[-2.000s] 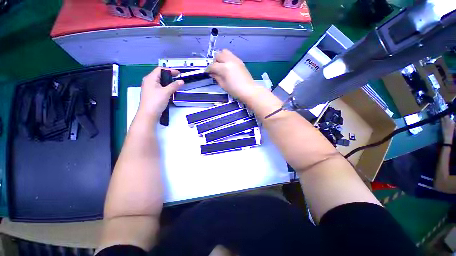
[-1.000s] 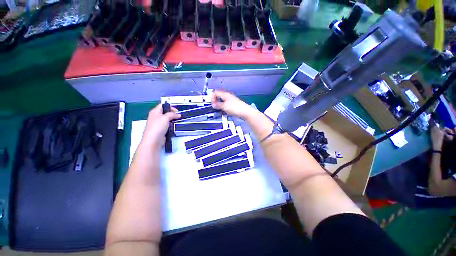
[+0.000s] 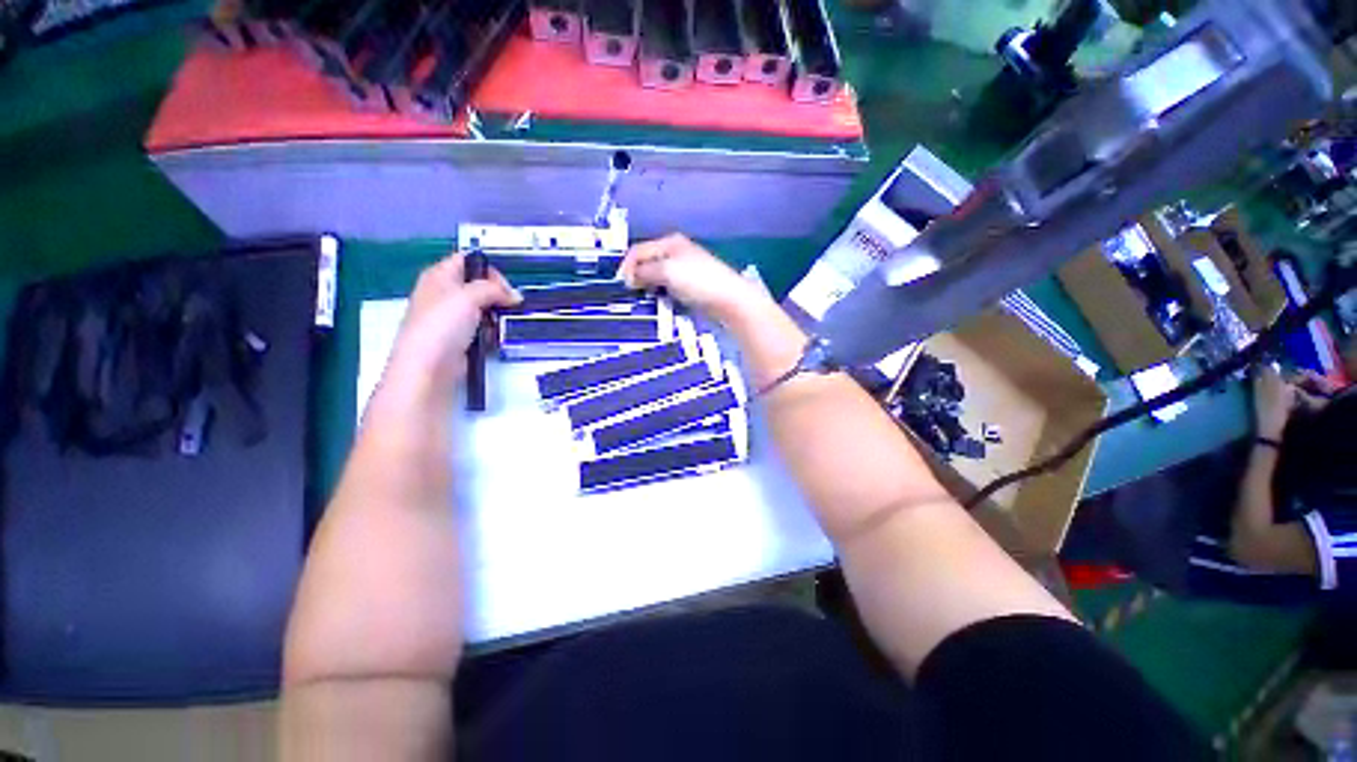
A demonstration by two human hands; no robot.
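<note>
Several channel housings with black strips on them lie in a staggered column on the white sheet; one is the lowest housing (image 3: 659,462). My left hand (image 3: 447,305) holds an upright black cover strip (image 3: 476,335) and touches the left end of the topmost housing (image 3: 573,298). My right hand (image 3: 677,271) has its fingertips on that housing's right end. Whether it pinches a small piece is hidden. A silver metal fixture (image 3: 543,238) with a short upright post stands just beyond my hands.
A black tray (image 3: 156,566) with loose black strips is at left. A raised ledge with a red mat (image 3: 595,127) bears dark brackets. The electric screwdriver (image 3: 1042,194) hangs over my right forearm. An open carton (image 3: 1042,462) holds small black blocks. Another person's forearm (image 3: 1265,476) is at far right.
The topmost housing, held at an angle near the fixture before, now lies lower, nearly level above the others. Both hands have moved slightly with it. The camera view has also shifted.
</note>
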